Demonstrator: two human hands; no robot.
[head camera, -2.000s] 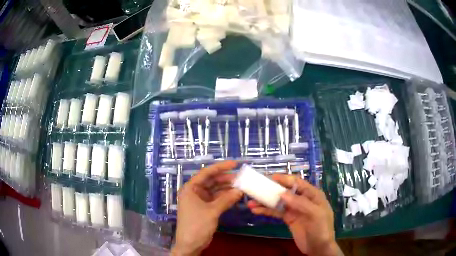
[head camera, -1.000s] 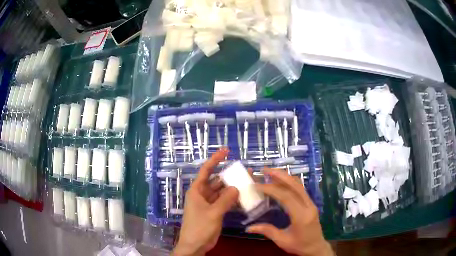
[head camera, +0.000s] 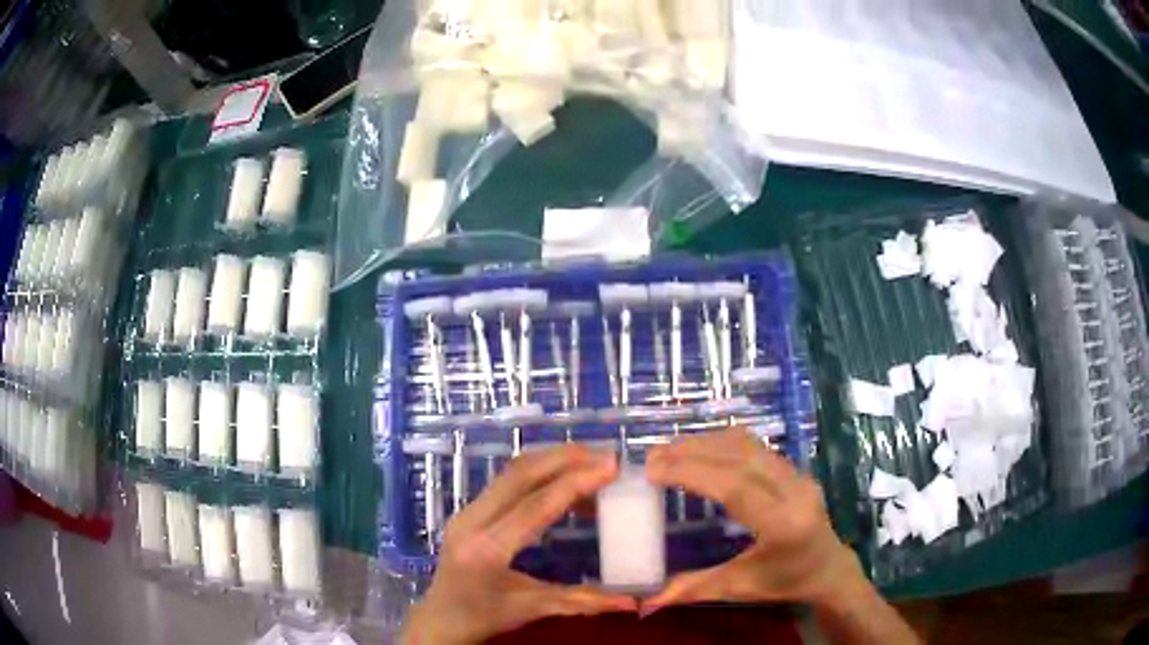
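A small clear case with a white-cream filling stands upright in the picture, above the front edge of the blue tray. My left hand holds it from the left, fingertips at its top and thumb at its bottom. My right hand holds it from the right in the same way. Both hands are bare. Slender metal-tipped parts with white ends lie in two rows in the blue tray. My hands hide part of the front row.
A clear tray at left holds rows of finished packs. A bag of foam pieces lies behind, with a white card before it. White slips lie on the right tray. A filled tray is far right.
The case has turned from tilted to upright and moved slightly lower. My right hand has closed in on it; both hands now frame it from the sides.
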